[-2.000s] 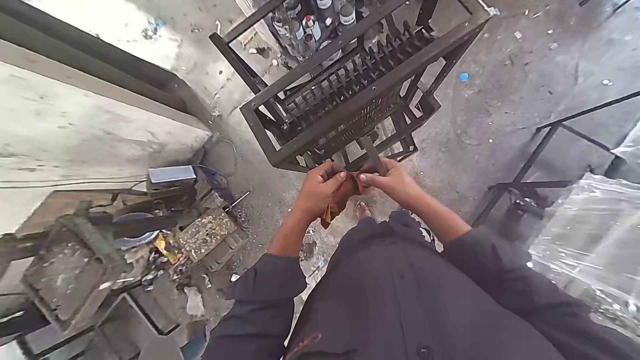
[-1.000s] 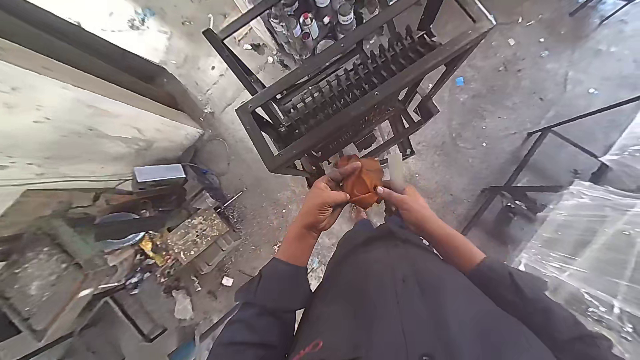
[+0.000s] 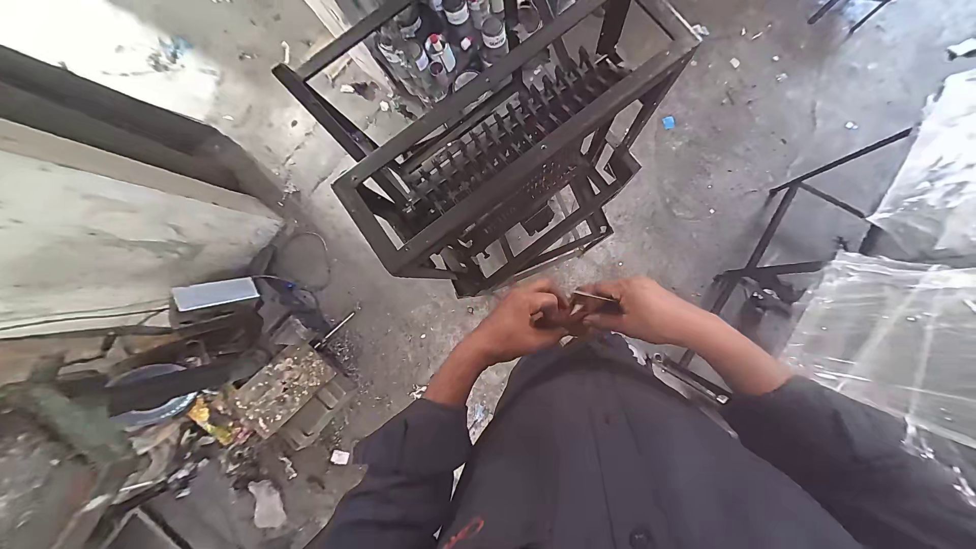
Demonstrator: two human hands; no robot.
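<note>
My left hand (image 3: 526, 320) and my right hand (image 3: 640, 311) meet in front of my waist, fingers curled inward. Between thumb and fingers, the right one pinches a thin, flat, grey piece (image 3: 595, 296), seen nearly edge-on. A small brown object (image 3: 575, 314) shows between the hands, with the left fingers closed at its side; its shape is mostly covered. Just beyond them stands a black metal frame (image 3: 488, 179) with a row of upright toothed parts across it.
Bottles (image 3: 457, 38) stand behind the frame. Left lie a cluttered wooden block (image 3: 286, 389), a silver box (image 3: 216, 293) and scraps. On the right are a dark metal stand (image 3: 770, 229) and a plastic-wrapped stack (image 3: 877, 343). Small litter dots the concrete floor (image 3: 717, 168).
The orange-brown object, in plain sight between my hands one second ago, is now largely hidden by my fingers. The flat piece by my right hand has tipped from upright to nearly level.
</note>
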